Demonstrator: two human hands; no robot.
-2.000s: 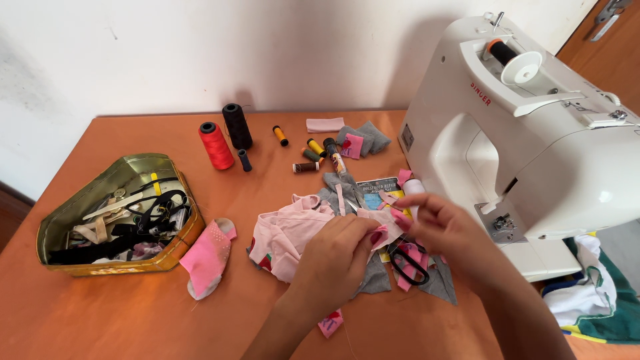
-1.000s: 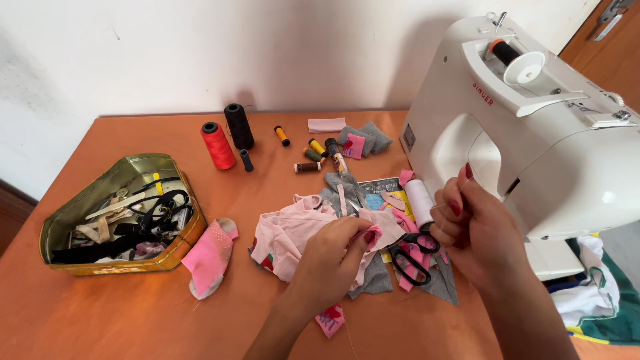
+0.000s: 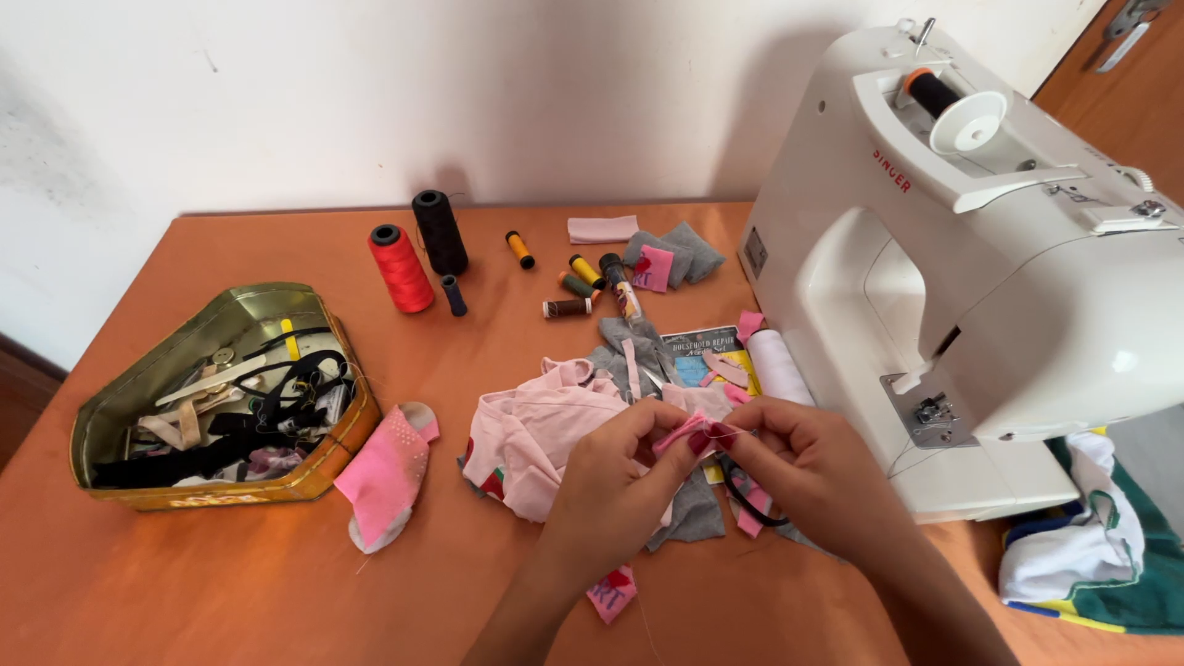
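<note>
My left hand (image 3: 622,472) pinches a small piece of pink fabric (image 3: 683,433) between thumb and fingers. My right hand (image 3: 803,462) meets it at the fabric's right edge, fingertips closed on a fine thread or needle too small to tell apart. Beneath and around both hands lie pale pink cloth (image 3: 546,430), grey scraps (image 3: 698,511) and a needle set packet (image 3: 700,347). Black-handled scissors (image 3: 747,495) are partly hidden by my right hand. A white thread spool (image 3: 780,367) lies just beyond it. Below my left hand, a printed pink scrap (image 3: 614,594) rests on the table.
A white sewing machine (image 3: 888,231) stands at the right, with colourful cloth (image 3: 1091,546) beside it. On the left are an open tin (image 3: 222,499) of notions and a pink and grey fabric piece (image 3: 387,472). Red (image 3: 400,268) and black (image 3: 440,233) thread cones stand near the wall.
My right hand, raised to the right and apart from my left one second ago, has come back down to the pink fabric. My left hand has kept its hold on the fabric.
</note>
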